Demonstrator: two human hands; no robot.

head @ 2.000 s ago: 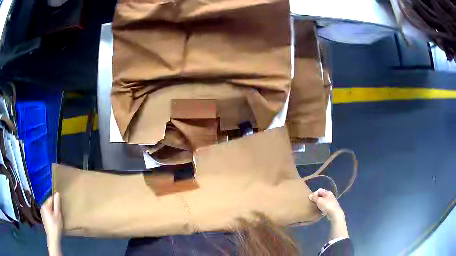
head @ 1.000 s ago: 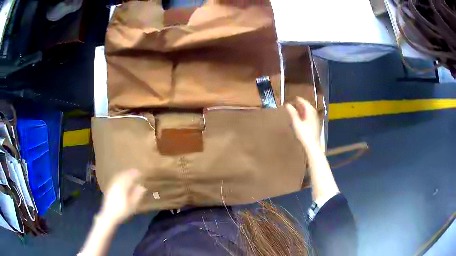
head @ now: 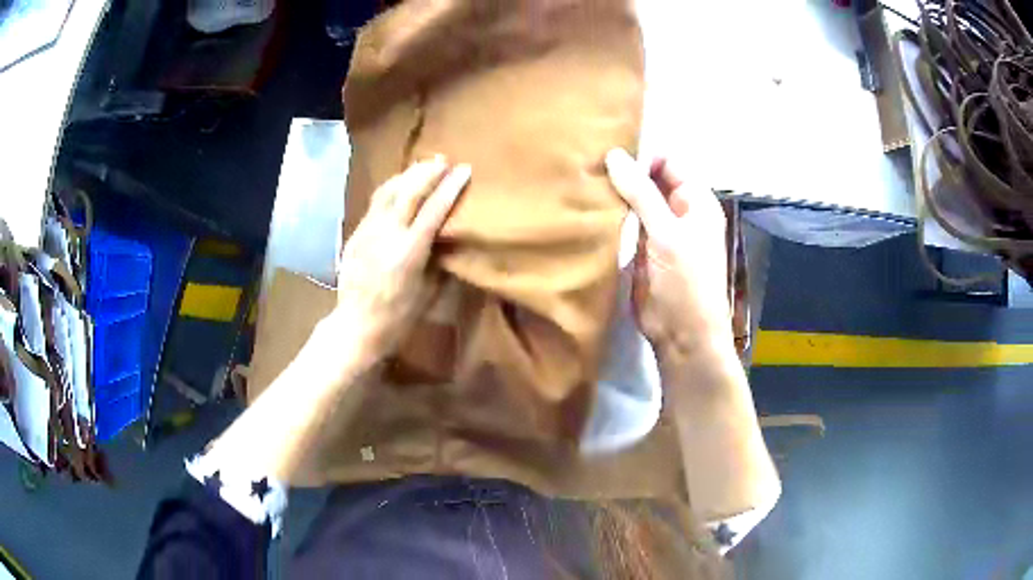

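Observation:
A brown lining (head: 521, 125) stands raised and creased in front of me, its lower part bunched in dark folds. My left hand (head: 397, 244) lies on its left part, fingers together, pressing the cloth. My right hand (head: 668, 244) holds its right edge, thumb in front and fingers behind. A white sheet (head: 625, 391) shows below my right hand. The tan bag body (head: 323, 448) lies under the lining, close to my lap, with a small pale mark on it. The black label is not visible now.
A blue plastic bin (head: 118, 329) and a stack of brown and white pieces (head: 40, 351) stand at left. A white table (head: 782, 102) is at upper right, with a strap bundle (head: 997, 136) beside it. A yellow line (head: 872, 348) crosses the grey floor at right.
Both hands have moved in onto the lining, which is now gathered narrower and raised. The bag body was first held spread by its ends, then laid down; the lining now covers its middle.

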